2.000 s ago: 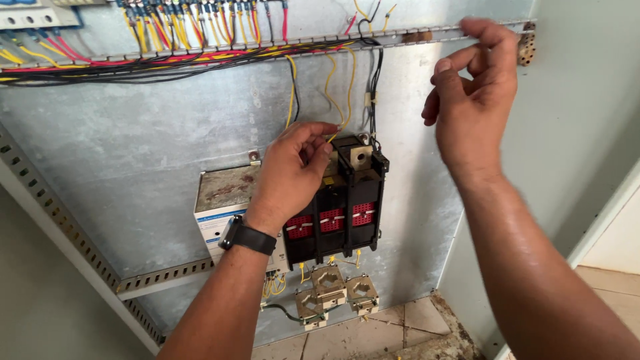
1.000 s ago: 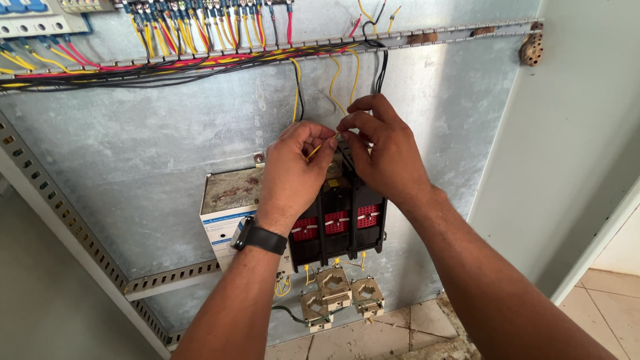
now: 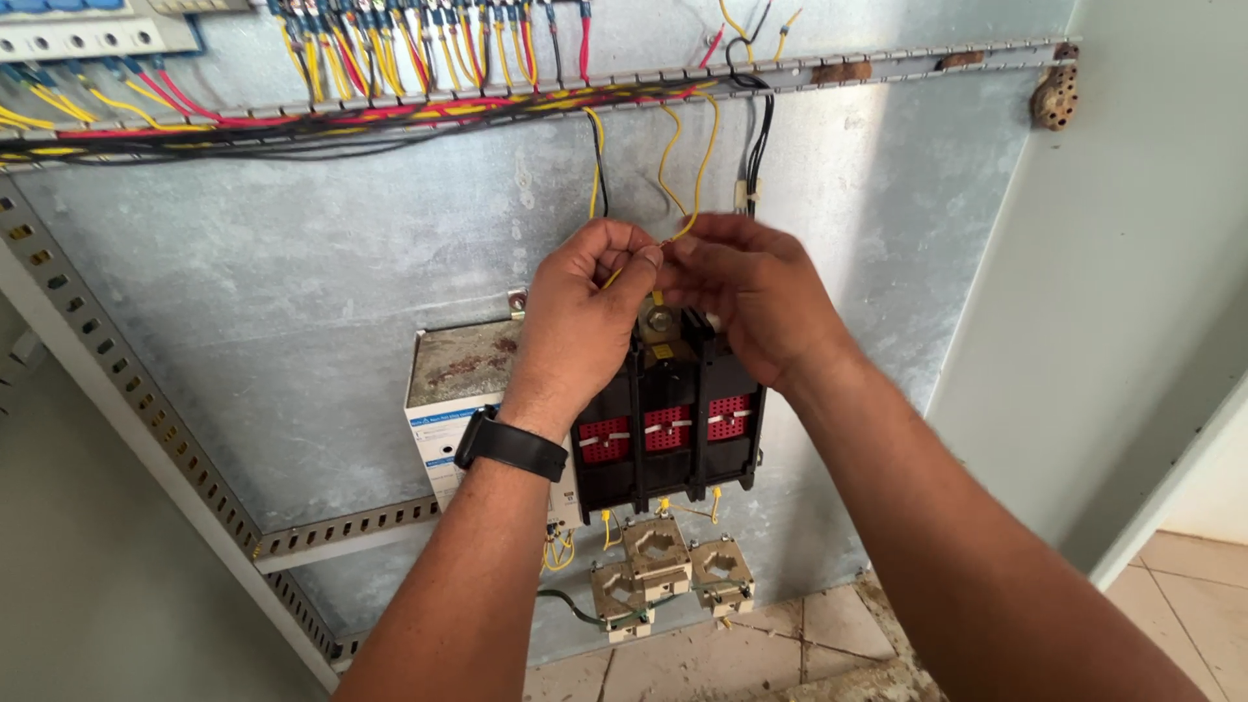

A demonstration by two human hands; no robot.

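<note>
My left hand [image 3: 592,312], with a black watch on its wrist, pinches a thin yellow wire between thumb and index finger. Close beside it, my right hand [image 3: 756,283] holds the same yellow wire [image 3: 704,171] where it curves down from the wire duct; the fingers of both hands nearly meet at what looks like a bare copper spot. Directly below the hands is a black switch unit [image 3: 668,429] with red perforated windows, its top partly hidden by them. Another yellow wire [image 3: 665,161] and a yellow and black pair [image 3: 598,161] hang from the duct nearby.
The slotted wire duct [image 3: 907,66] crosses the metal back panel [image 3: 341,253]. A grey box [image 3: 458,366] adjoins the switch unit. Several current transformers [image 3: 657,546] sit below. A perforated rail [image 3: 146,390] runs down the left, and a cabinet side wall [image 3: 1121,263] stands at right.
My right hand has come down from its raised place near the duct to join my left hand at the yellow wire. My left hand has stayed above the switch unit.
</note>
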